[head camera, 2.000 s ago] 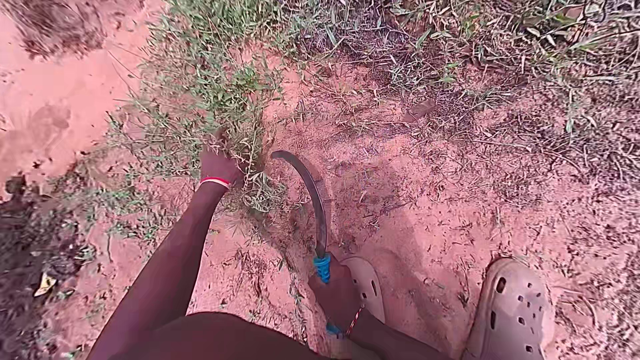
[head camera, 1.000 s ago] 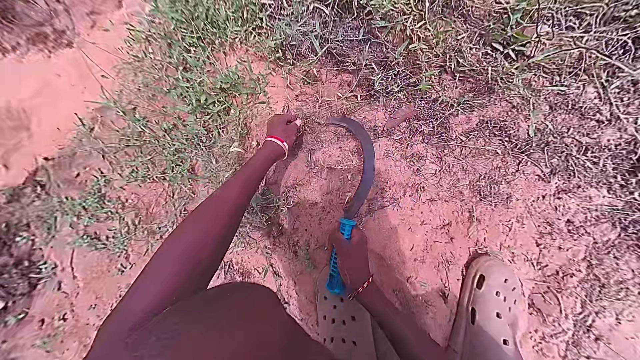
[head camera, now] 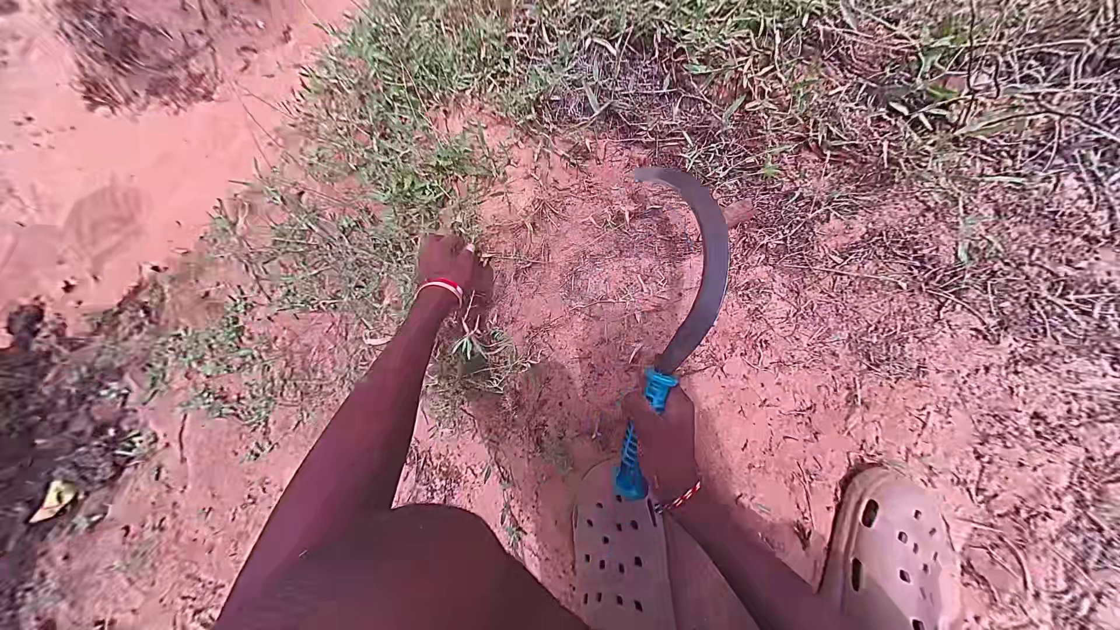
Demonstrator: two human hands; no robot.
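Note:
My right hand (head camera: 665,442) is closed around the blue handle of a sickle (head camera: 713,254), its curved metal blade pointing up and bending left above bare reddish soil. At the edge of the green grass (head camera: 376,166), my left hand (head camera: 448,262) is low to the ground with fingers curled; whether it grips any stems is hidden. A red and white band circles the left wrist. A small tuft of weeds (head camera: 481,354) stands just below that hand, apart from the blade.
My feet wear tan perforated clogs, one below the sickle handle (head camera: 617,560) and one at the lower right (head camera: 897,551). Dry twigs and stalks (head camera: 1041,114) lie at the upper right. Dark debris (head camera: 52,411) lies at the left edge, with a yellowish leaf (head camera: 55,500).
The sickle has swung away from my left hand, with a wider gap between blade and fingers than a second ago. Two seconds ago my left hand was among the grass stems.

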